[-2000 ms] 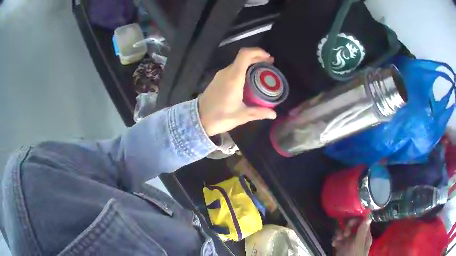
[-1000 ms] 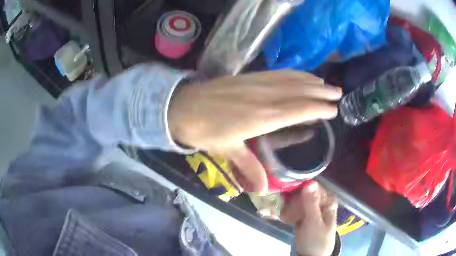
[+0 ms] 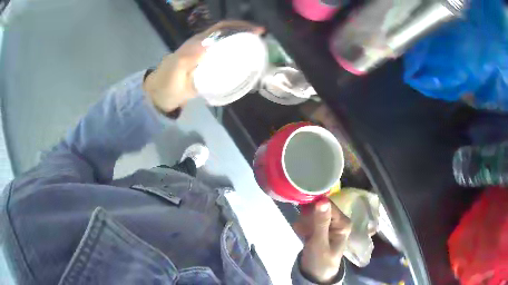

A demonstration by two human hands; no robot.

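Observation:
My left hand (image 3: 181,69) at upper left grips the rim of a round mug lid (image 3: 231,69), its pale face blown out white. My right hand (image 3: 323,236) at lower centre holds the red mug (image 3: 271,167) by its handle side. The mug is open at the top, with a cream rim and a dull grey-green inside; I cannot tell the liquid level. The lid is apart from the mug. The silver thermos (image 3: 392,33) with a pink base is at upper right. The pink thermos cap (image 3: 316,8) is beside it, cut off by the top edge.
The black shelf (image 3: 384,119) holds a blue plastic bag (image 3: 459,55), a clear bottle (image 3: 483,165) and a red plastic bag (image 3: 482,239) at right. A cream bag (image 3: 359,222) shows on the lower shelf. Grey floor (image 3: 72,67) and a shoe (image 3: 195,154) show at left.
The lid has come off the mug and moved left in my left hand. The mug is held over the shelf edge. The thermos cap, earlier in my left hand, is on the shelf.

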